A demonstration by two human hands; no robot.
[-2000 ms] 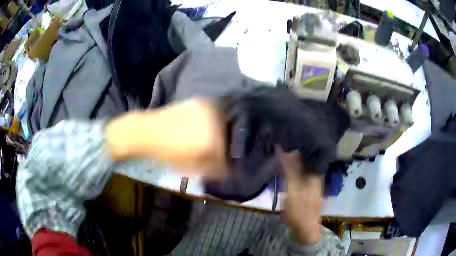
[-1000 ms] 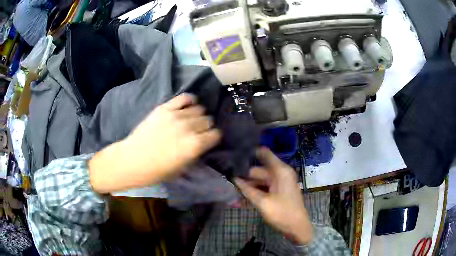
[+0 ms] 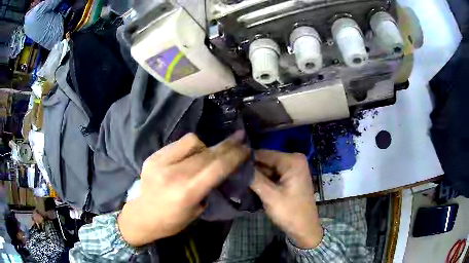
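Observation:
The grey garment body (image 3: pixel 121 131) is heaped left of the overlock machine (image 3: pixel 313 102) and runs down under my hands. A darker band piece (image 3: pixel 239 177) lies between my hands, just below the needle area. My left hand (image 3: pixel 187 180) grips the cloth with its fingertips near the needle area. My right hand (image 3: pixel 288 192) pinches the dark cloth edge between thumb and fingers, close to my left fingertips. The needle itself is too dark to make out.
A blue scrap tray (image 3: pixel 337 154) with dark lint sits below the machine head. Dark cut pieces (image 3: pixel 452 118) hang at the right. An open drawer (image 3: pixel 406 226) at lower right holds a black phone-like rectangle (image 3: pixel 435 220) and red-handled scissors (image 3: pixel 456 251). Another person (image 3: pixel 38 226) shows at far lower left.
The view has come closer to the machine. The dark cloth, first spread and blurred between my hands, is now gathered below the needle area, and my hands have come together at its edge.

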